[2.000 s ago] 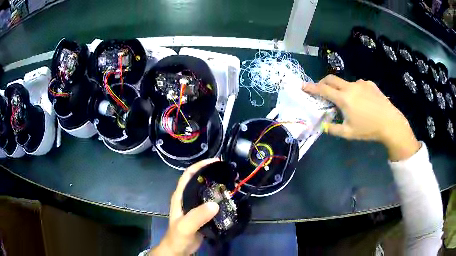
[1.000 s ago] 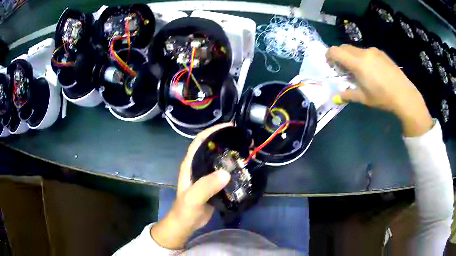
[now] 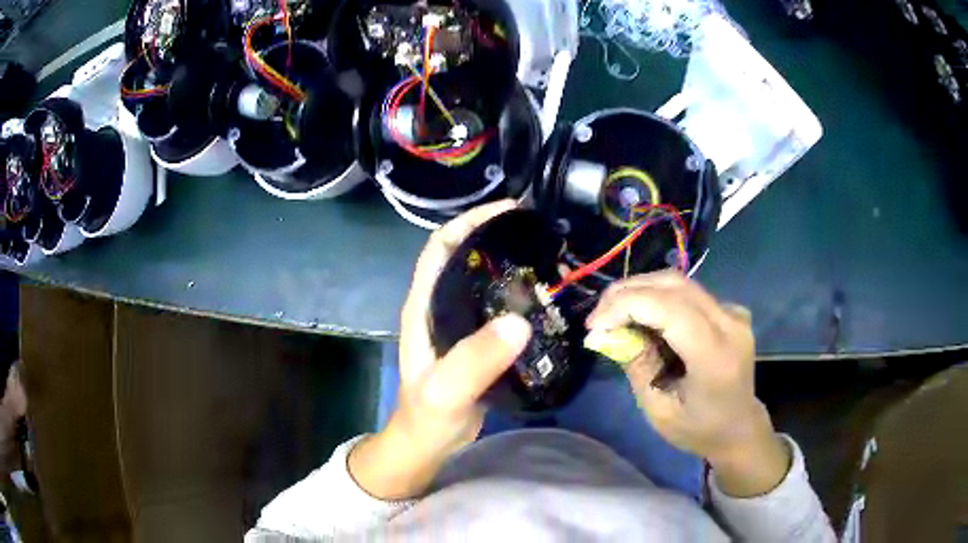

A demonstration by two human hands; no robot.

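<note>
My left hand (image 3: pixel 451 387) holds the black front shell (image 3: pixel 459 308) from its left side, thumb on the circuit board (image 3: pixel 543 355) inside. Red-orange wires (image 3: pixel 605 258) run from the board to the open camera housing (image 3: pixel 647 159) on the bench, which has a silver motor (image 3: pixel 585 180) and a yellow ring. My right hand (image 3: pixel 690 355) is just right of the shell, fingertips pinched together, with a yellow patch (image 3: pixel 620 344) at the thumb. A thin red and yellow strand loops from the housing down to these fingers; its end is hidden.
Housings with wired shells (image 3: pixel 451 149) stand in a row on the green bench (image 3: pixel 318 255) to the left. A white bracket (image 3: pixel 759 117) lies behind the open housing. Tangled clear-white strands (image 3: pixel 653 21) lie at the back. Several black shells (image 3: pixel 939 64) show at far right.
My right hand has moved from the white bracket down and left to beside the held shell, bringing the thin strand along. The view has shifted, so the bench sits higher in the picture.
</note>
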